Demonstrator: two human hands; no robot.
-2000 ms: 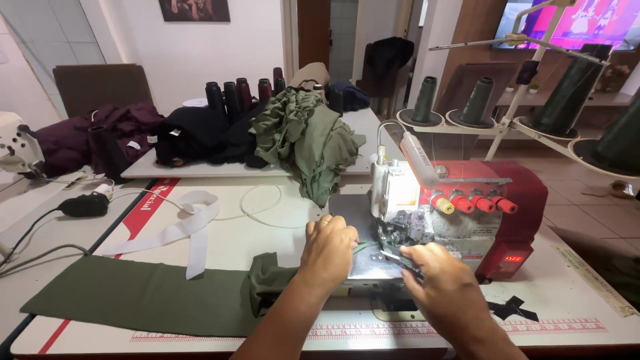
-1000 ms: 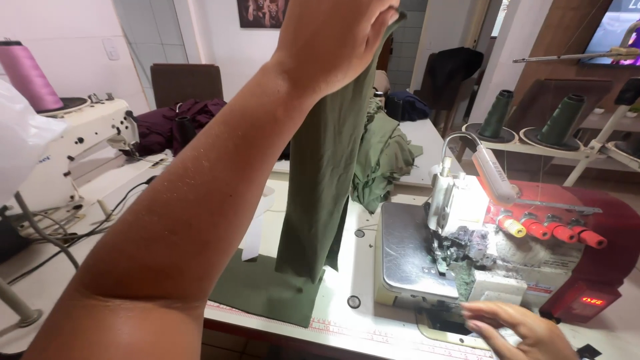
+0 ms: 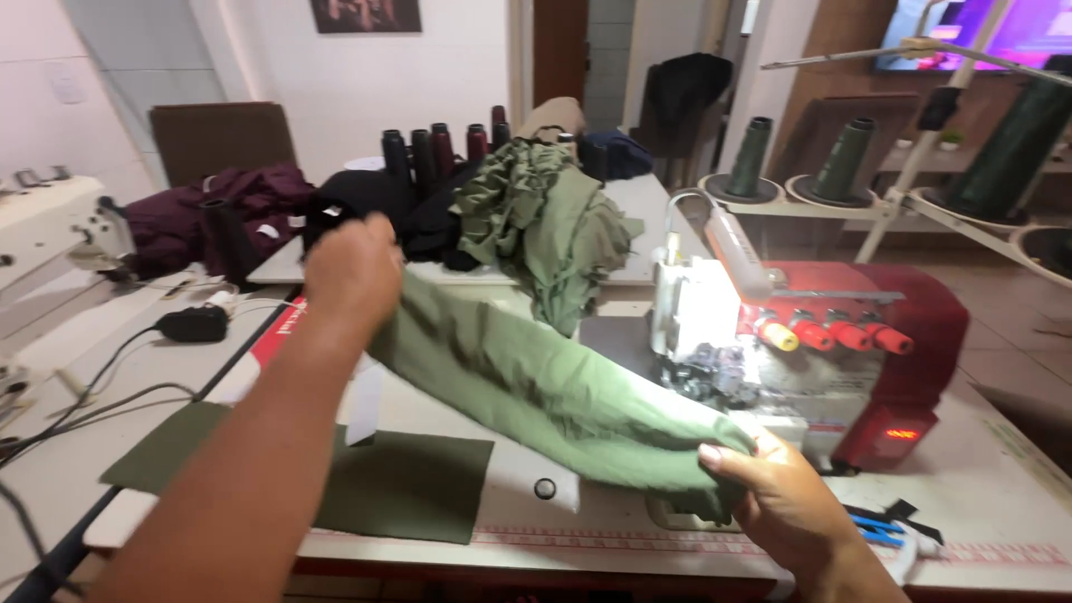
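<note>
A long piece of olive green fabric [image 3: 536,377] is stretched between my two hands, sloping down to the right. My left hand [image 3: 353,272], somewhat blurred, grips its upper left end. My right hand [image 3: 775,494] pinches the lower right end between thumb and fingers, in front of the red and white overlock sewing machine [image 3: 837,377]. The fabric hides part of the machine's metal plate. Another flat olive fabric piece [image 3: 402,486] lies on the white sewing table [image 3: 603,540], partly behind my left forearm. A strip of white elastic [image 3: 364,402] shows between that piece and the raised fabric.
Crumpled green garments [image 3: 553,218], dark fabric and thread cones [image 3: 440,155] occupy the table behind. A thread stand with green cones [image 3: 846,159] rises at right. Blue-handled snips [image 3: 879,529] lie near the front right edge. Another sewing machine [image 3: 59,226] and cables are at left.
My left hand has come down from high up, where it held the green fabric hanging. My right hand, empty near the machine one second ago, now holds the fabric's other end.
</note>
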